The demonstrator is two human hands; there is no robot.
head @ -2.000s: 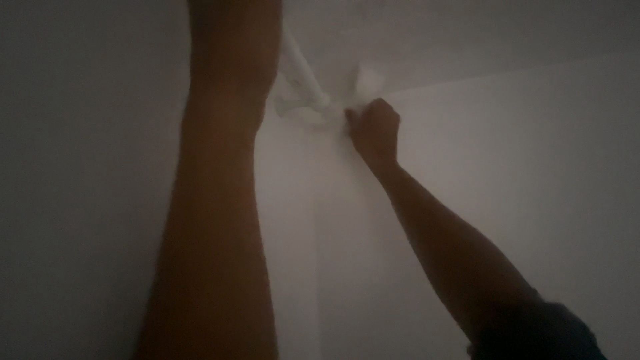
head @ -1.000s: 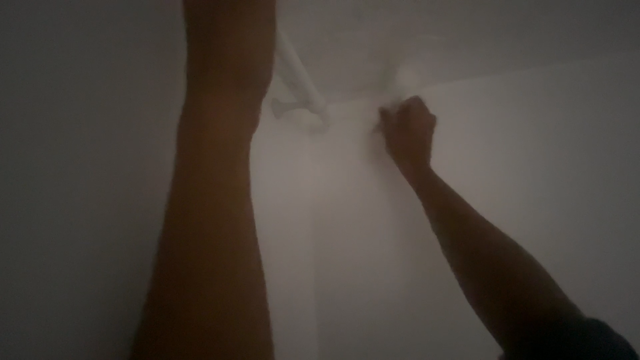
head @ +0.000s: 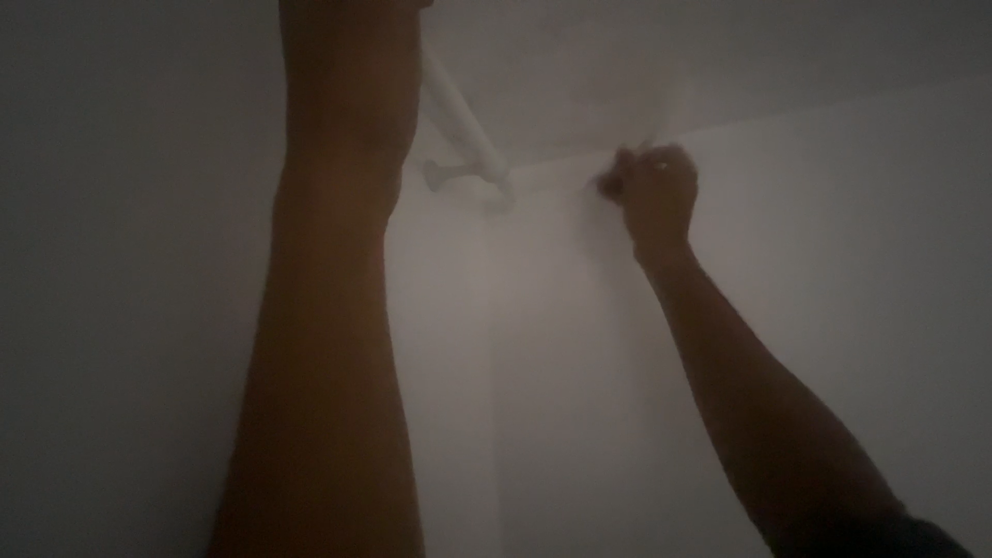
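My left hand (head: 353,58) is raised at the top edge, its fingers cut off by the frame, so its hold is hidden. Just to its right, a white rod or tube (head: 459,105) slants down to a pale bracket-like fitting (head: 449,172) near the wall corner. My right hand (head: 659,186) is up by the line between wall and ceiling, right of the rod's end and apart from it. Its fingers are curled; a small pale sliver shows above them, too blurred to identify. Whether the fingers grip something cannot be told.
The picture is dim and hazy. Pale walls (head: 558,349) meet in a vertical corner below the rod's end, and the ceiling (head: 759,54) spans the upper right. My left forearm blocks part of the left wall.
My right hand has moved to the right, away from the rod's end. The blurred white thing above it earlier no longer shows plainly. My left arm has stayed about where it was.
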